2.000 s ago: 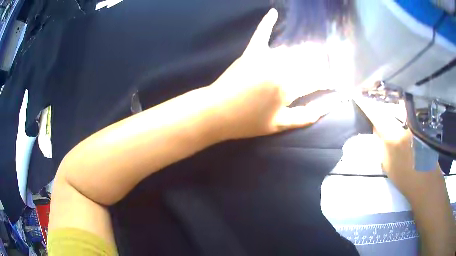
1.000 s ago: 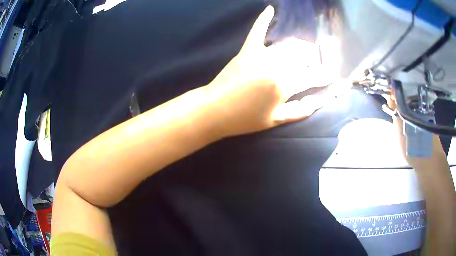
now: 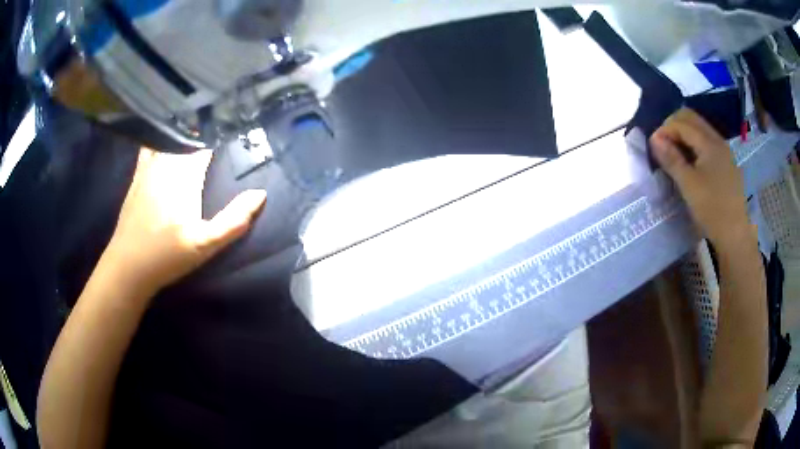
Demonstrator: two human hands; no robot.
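The large black garment panel [image 3: 219, 351] lies on the white table and hangs over its near edge. My left hand [image 3: 180, 219] rests on the panel at the left, below the sewing machine head [image 3: 167, 70], with thumb apart; part of it is behind the machine. The presser foot area [image 3: 254, 145] is in lamp glare. My right hand [image 3: 697, 162] is at the far right, fingers curled at the end of a black strip [image 3: 636, 70]. The fingertips touch the strip; how firmly they hold it cannot be told.
A large black cut piece [image 3: 447, 88] lies right of the needle. A printed ruler [image 3: 491, 302] runs along the near table edge. A pale slatted basket [image 3: 781, 202] stands at the far right, with dark pieces nearby. The wearer's light trousers show below the table.
The view has swung to the right. My right hand has moved from beside the needle to the black strip at the far right. My left hand stays on the panel.
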